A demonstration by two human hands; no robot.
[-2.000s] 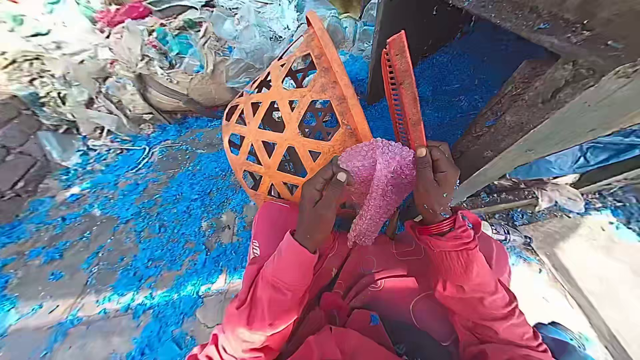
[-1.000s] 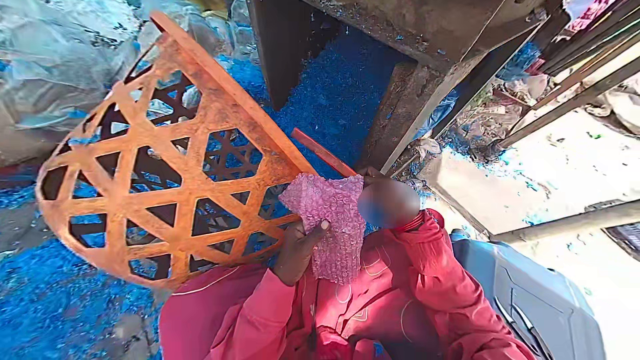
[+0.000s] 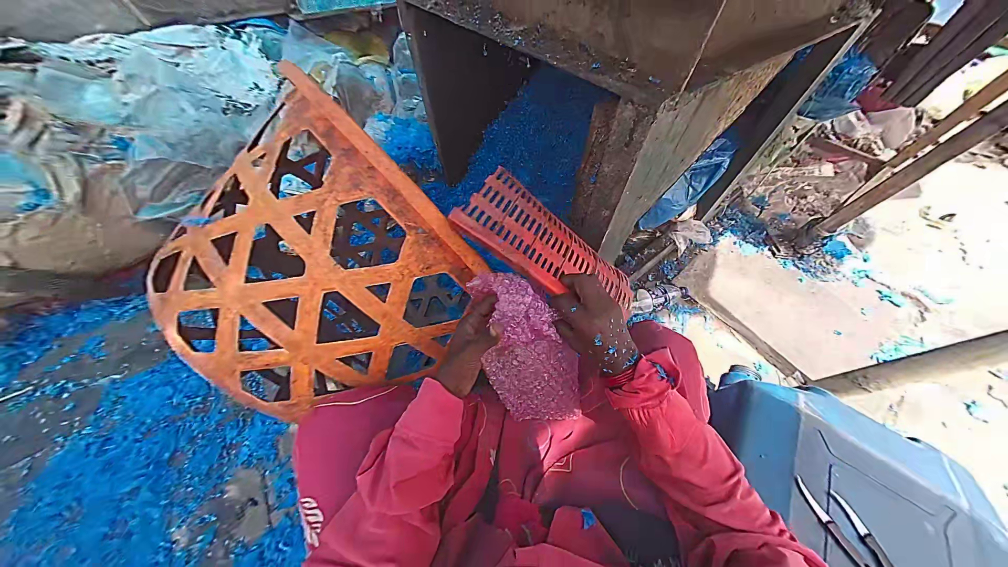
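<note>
My left hand [image 3: 471, 343] is closed on the left edge of a pink mesh cloth [image 3: 535, 358], which hangs above my lap. With my right hand [image 3: 592, 319] I grip the near end of a red slotted plastic piece [image 3: 543, 236]; the fingers are beside the cloth, and whether they also touch it I cannot tell. A large orange plastic basket [image 3: 315, 268] with triangular openings lies tilted on its side at the left, its rim running down to the cloth and my left hand.
Blue plastic flakes [image 3: 150, 465] cover much of the ground. A wooden-legged structure [image 3: 654, 157] stands ahead. Clear plastic sheeting [image 3: 157, 102] is heaped at the upper left. A blue-grey container [image 3: 858, 472] with two metal tools [image 3: 835, 512] on it sits at my right.
The red slotted piece has turned so that its broad slotted face shows, where a second ago only a narrow edge was visible. The cloth stays between my hands. The view has swung about.
</note>
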